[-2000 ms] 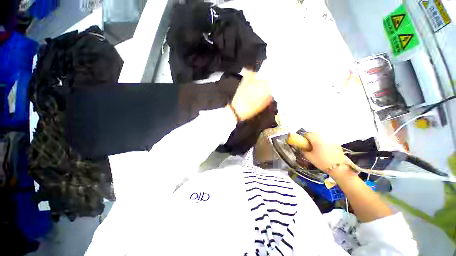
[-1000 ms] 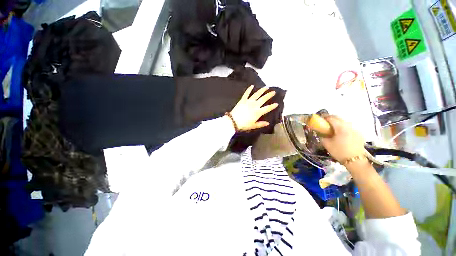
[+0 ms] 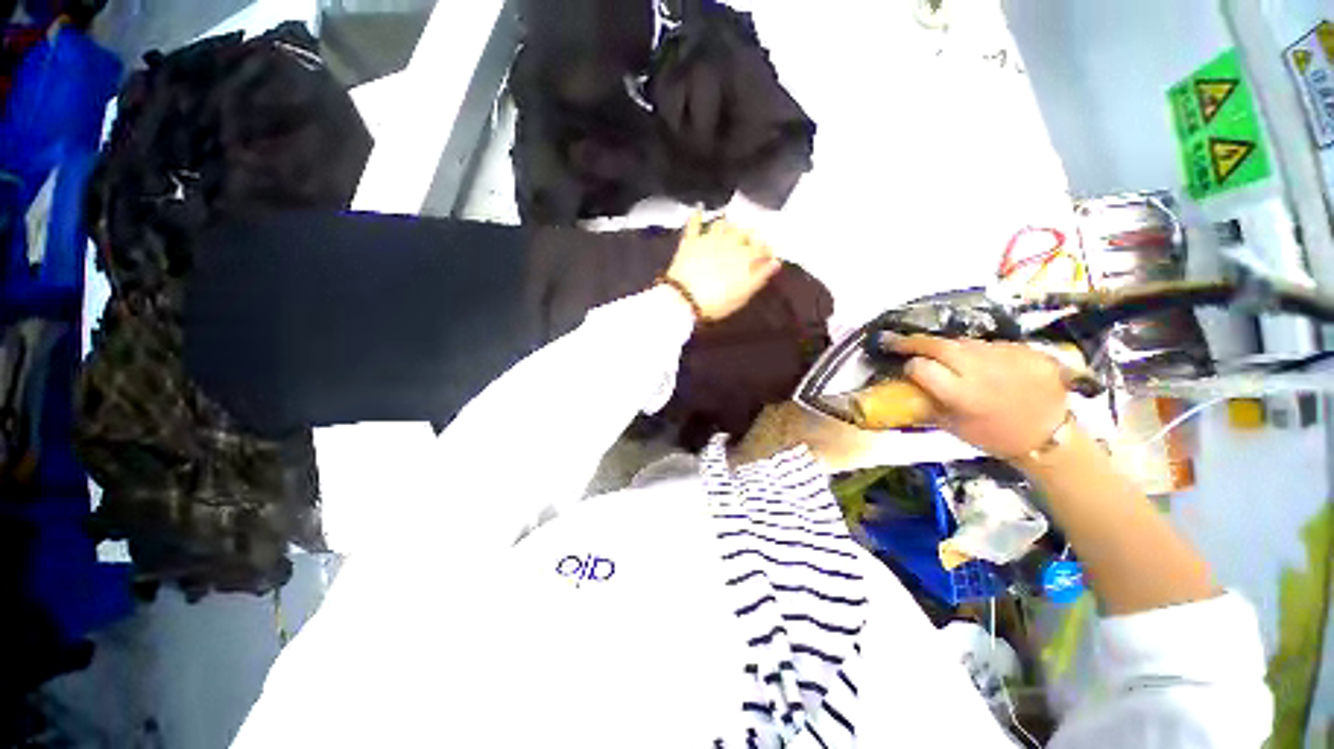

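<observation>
A brown-black garment [image 3: 761, 351] is pulled over the right end of the long black padded board [image 3: 366, 315]. My left hand [image 3: 724, 268] is on the garment near the board's far edge, its fingers curled on the cloth; the fingertips are hard to see. My right hand [image 3: 988, 388] grips the tan handle of the steam iron [image 3: 914, 344]. The iron is tilted beside the garment's right end, its pointed tip toward the cloth and not clearly touching it.
A crumpled dark garment pile [image 3: 658, 110] lies beyond the board. Dark and plaid garments [image 3: 198, 483] are heaped at its left end. Red-handled snips [image 3: 1033, 253] and a striped iron rest [image 3: 1138, 249] are at right, with the iron's hose and cables. A blue bin [image 3: 936, 549] is below.
My left hand has gone from spread flat to curled fingers, slightly farther up the cloth. The iron has turned and tilted in my right hand, its hose swinging up.
</observation>
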